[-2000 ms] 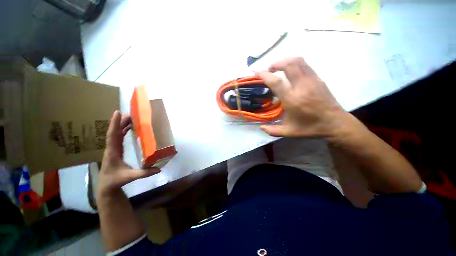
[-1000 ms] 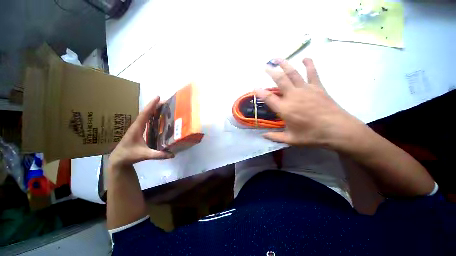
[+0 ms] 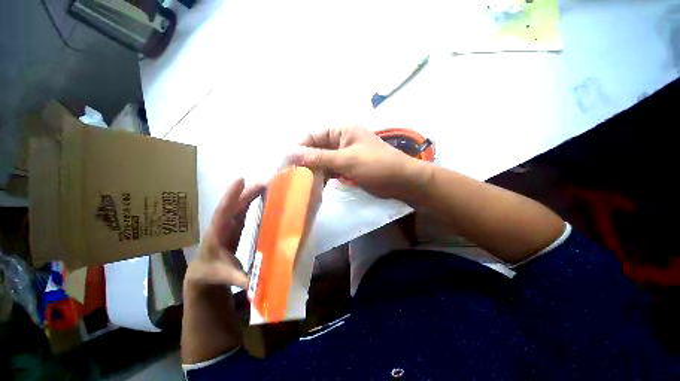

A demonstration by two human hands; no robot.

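Observation:
An orange and white retail box point(image 3: 282, 242) is tilted above the table's front edge. My left hand point(image 3: 220, 242) holds its left side, with the thumb near the lower end. My right hand point(image 3: 365, 160) has its fingers on the box's upper end. The coiled orange cable point(image 3: 428, 151) with black parts lies on the white table, partly hidden behind my right hand. The inside of the box cannot be seen.
A utility knife point(image 3: 401, 82) lies beyond the cable. A yellow sheet point(image 3: 533, 30) lies at the far edge of view. A brown shipping carton point(image 3: 142, 195) stands at the table's left. A metallic object point(image 3: 123, 22) is at the upper left.
My right hand has left the coiled cable and moved left to the box's upper end. The box has been turned and brought nearer to me in my left hand.

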